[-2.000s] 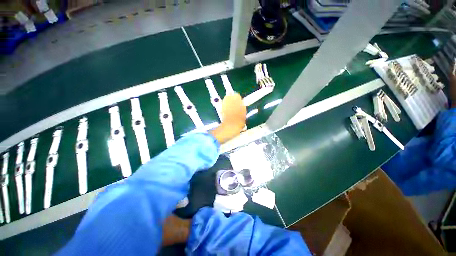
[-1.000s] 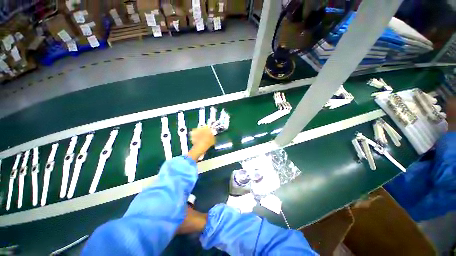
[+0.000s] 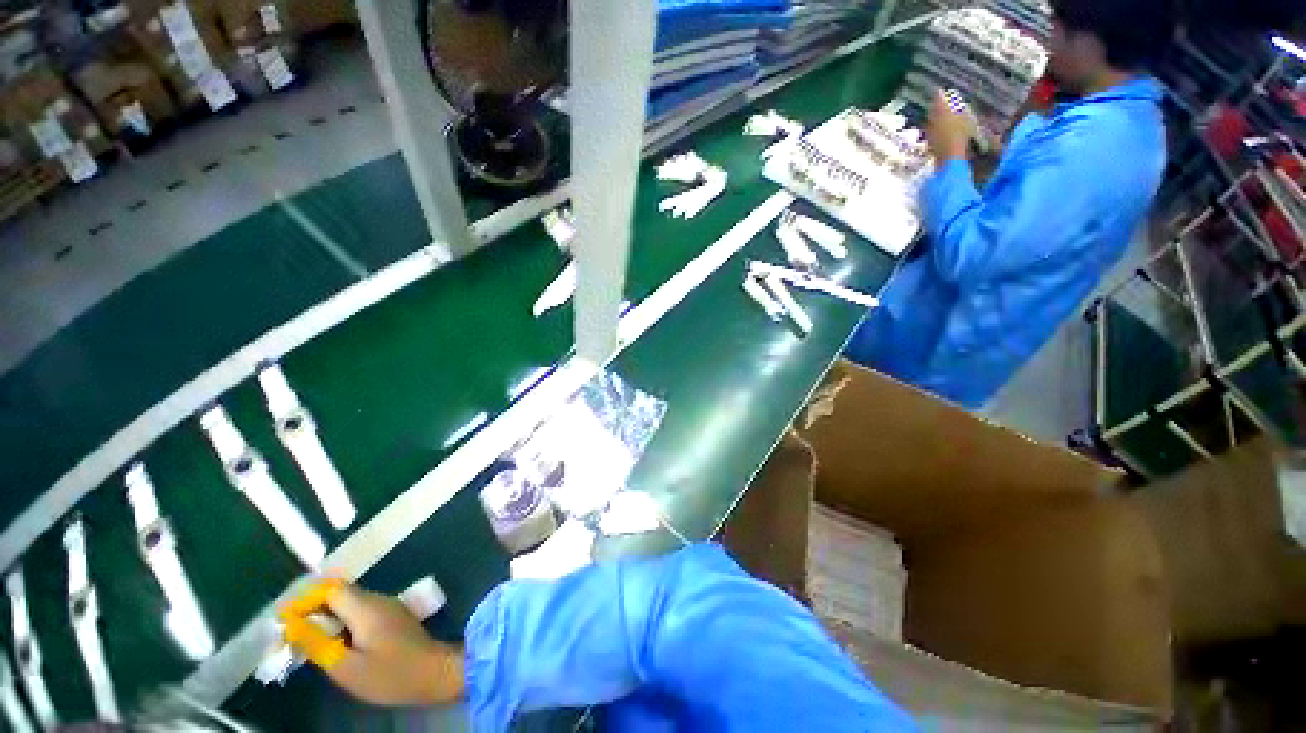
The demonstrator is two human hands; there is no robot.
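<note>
My right hand (image 3: 365,644), with orange covers on its fingertips, is at the lower left over the near edge of the belt rail. Its fingers are closed on a white strap-like piece (image 3: 421,597), whose ends show on both sides of the hand; the rest is hidden. White-strapped watches (image 3: 244,465) lie singly in a row on the green belt. My left hand is not in view. A purplish bottle (image 3: 517,511) stands right of my hand, beside a shiny clear plastic bag (image 3: 630,413) and white pads (image 3: 554,553).
Metal post (image 3: 609,186) rises from the pale rail (image 3: 416,501). Bunched watches (image 3: 690,186) lie further along the belt, others (image 3: 781,294) on the bench. An open cardboard box (image 3: 1003,573) is below right. A person in a blue smock stands by a white watch tray (image 3: 895,215).
The view has swung right, showing the neighbouring person and more of the box. My left hand and sleeve, earlier reaching over the belt watches, are out of view. My right hand's orange fingertips now show.
</note>
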